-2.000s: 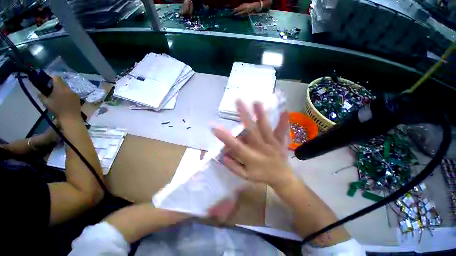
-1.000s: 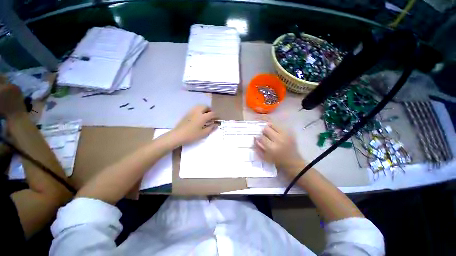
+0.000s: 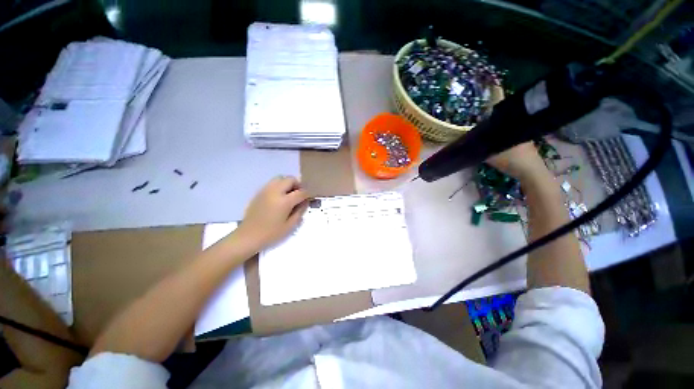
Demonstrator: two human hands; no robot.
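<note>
A white plastic panel (image 3: 339, 254) lies flat on brown cardboard in front of me, its ribbed strip along the far edge. My left hand (image 3: 274, 211) holds its far left corner, fingertips beside a small dark spot. My right hand (image 3: 519, 161) is at the loose pile of green wired boards (image 3: 498, 190), partly hidden behind the black electric screwdriver (image 3: 495, 133); its fingers and anything in them cannot be made out.
An orange bowl of screws (image 3: 371, 161) and a basket (image 3: 409, 97) heaped with parts stand beyond the panel. A neat panel stack (image 3: 293, 91) and a looser one (image 3: 84, 106) lie beyond, at left. A black cord (image 3: 548, 237) crosses my right forearm. A neighbour's arm (image 3: 27, 319) is at left.
The panel was turned and laid flat between the two earlier views. Since then my right hand has left its right side and moved right to the wired boards. My left hand stays at its corner.
</note>
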